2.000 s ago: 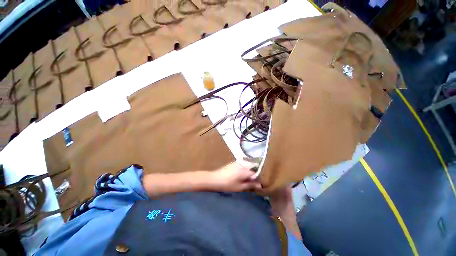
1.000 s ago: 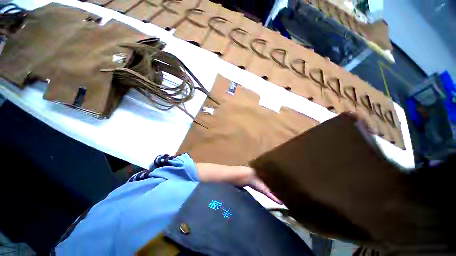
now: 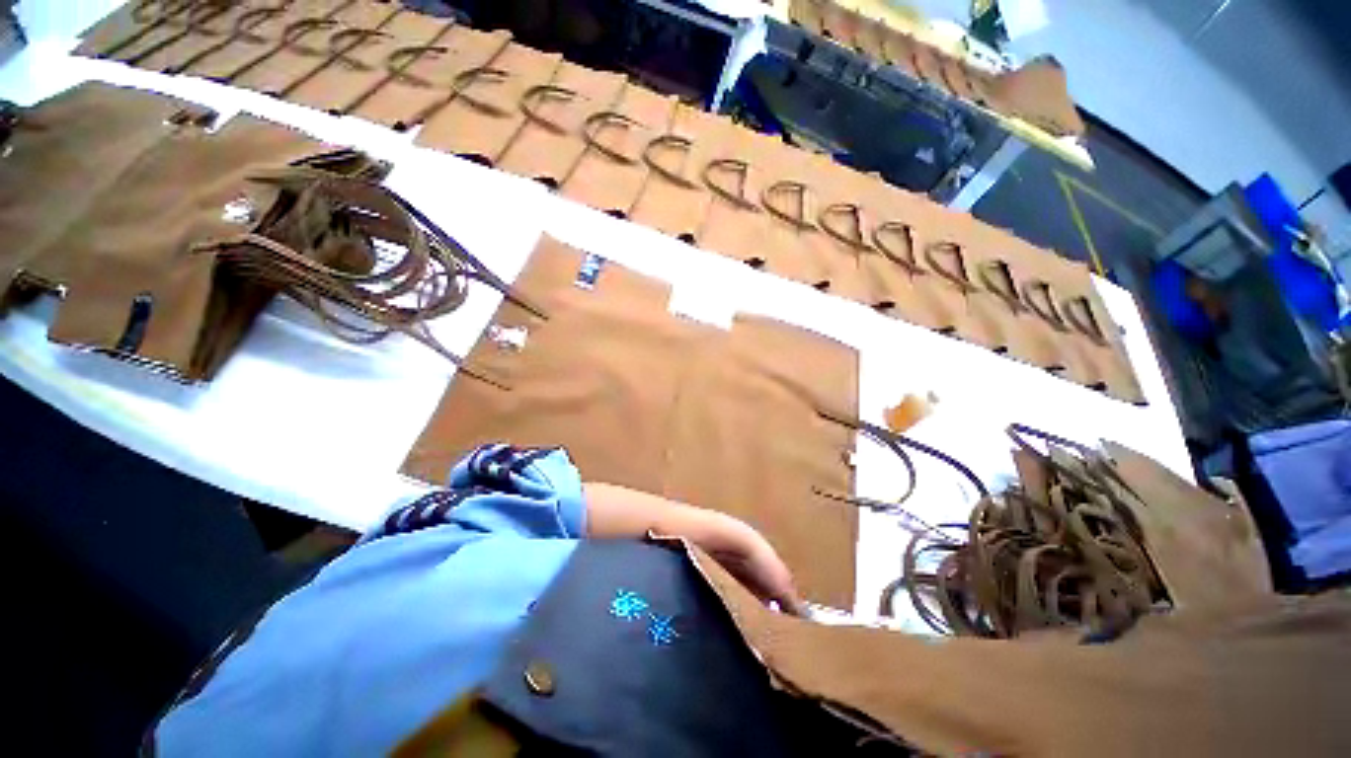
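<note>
A flat brown bag body panel (image 3: pixel 637 393) lies on the white table, with a square notch on its far edge and thin straps at both side ends. My left hand (image 3: pixel 748 555) is at its near right corner, beside a second brown panel (image 3: pixel 1037 681) that fills the lower right and overlaps my apron. My left fingertips are partly hidden, so I cannot tell whether they grip anything. My right hand is not in view. A small glue bottle with amber contents (image 3: pixel 910 412) lies right of the flat panel.
Stacked bag bodies (image 3: pixel 119 222) with bundled straps (image 3: pixel 371 267) lie at the left. A tangle of brown straps (image 3: pixel 1045 548) lies at the right. A row of overlapped bag pieces with curved handles (image 3: pixel 593 141) crosses the table's far side. Blue bins (image 3: pixel 1274 222) stand at the far right.
The view has swung towards the left part of the table since the oldest frame. The large dark panel raised at the right a second ago is lower now, uncovering the bottle and strap tangle.
</note>
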